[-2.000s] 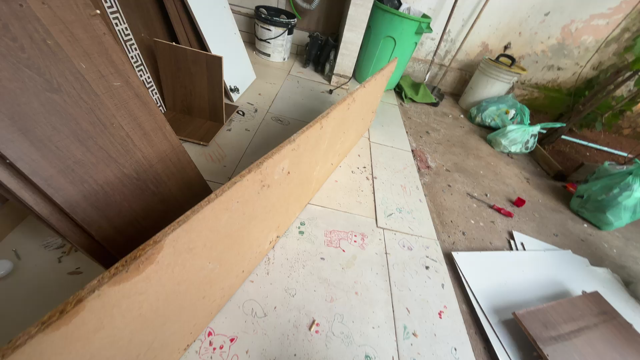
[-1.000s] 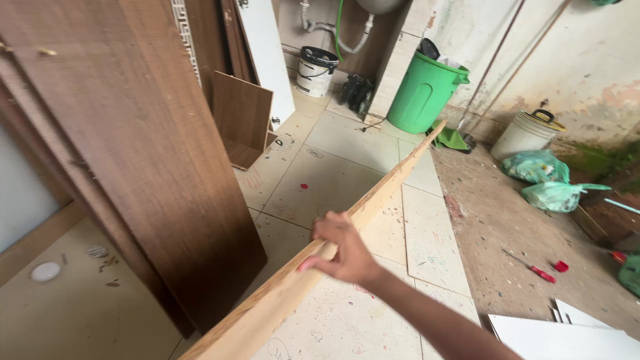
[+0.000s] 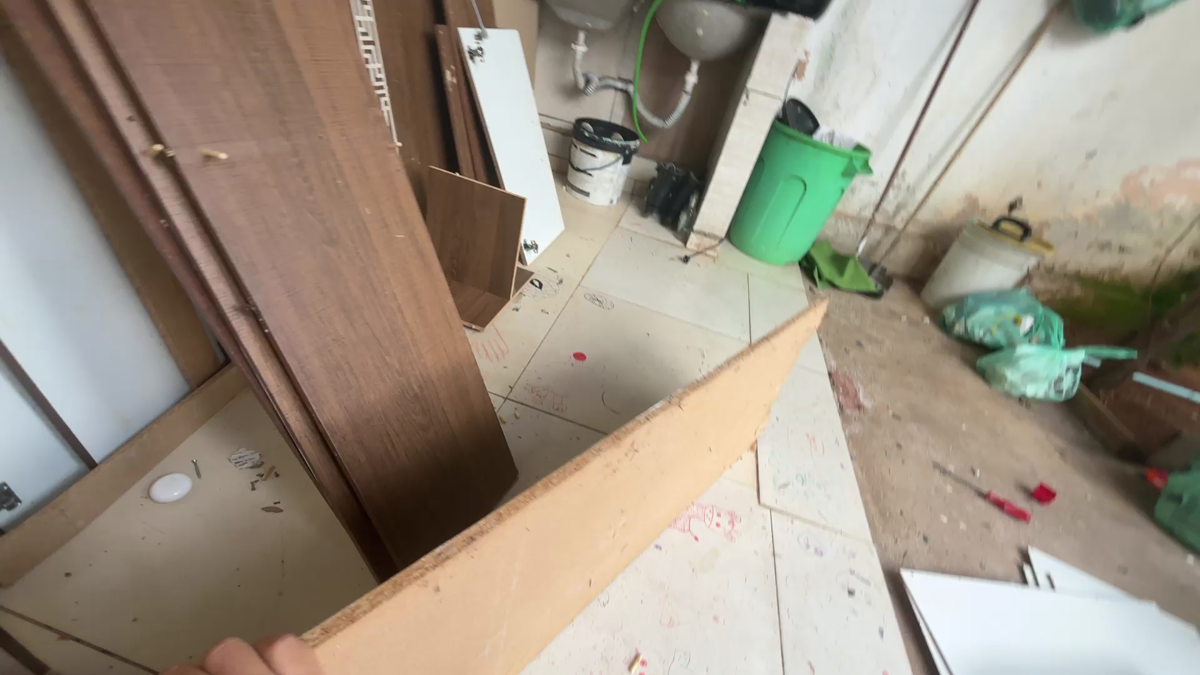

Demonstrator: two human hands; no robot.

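A long wood-fibre board [image 3: 562, 553] stands on its narrow edge across the middle, its pale tan face toward the lower right and its far end pointing at the green bin. At the bottom left, the fingers of my left hand [image 3: 248, 656] are curled at the board's near end; the palm is out of frame. My right hand is not in view. Just left of the board, several long brown wood-grain panels [image 3: 356, 309] lean together, one in front of the others.
A small brown panel piece [image 3: 478, 220], a white panel [image 3: 516, 141] and a paint bucket [image 3: 600, 164] stand behind. Farther right are a green bin [image 3: 797, 192], a lidded white bucket [image 3: 980, 262], tied plastic bags [image 3: 1031, 370], a red-handled screwdriver [image 3: 1008, 506] and white sheets [image 3: 1050, 619] on the floor.
One second ago my right hand was on the board's top edge; it has left the view. My left hand's fingers now show at the near end.
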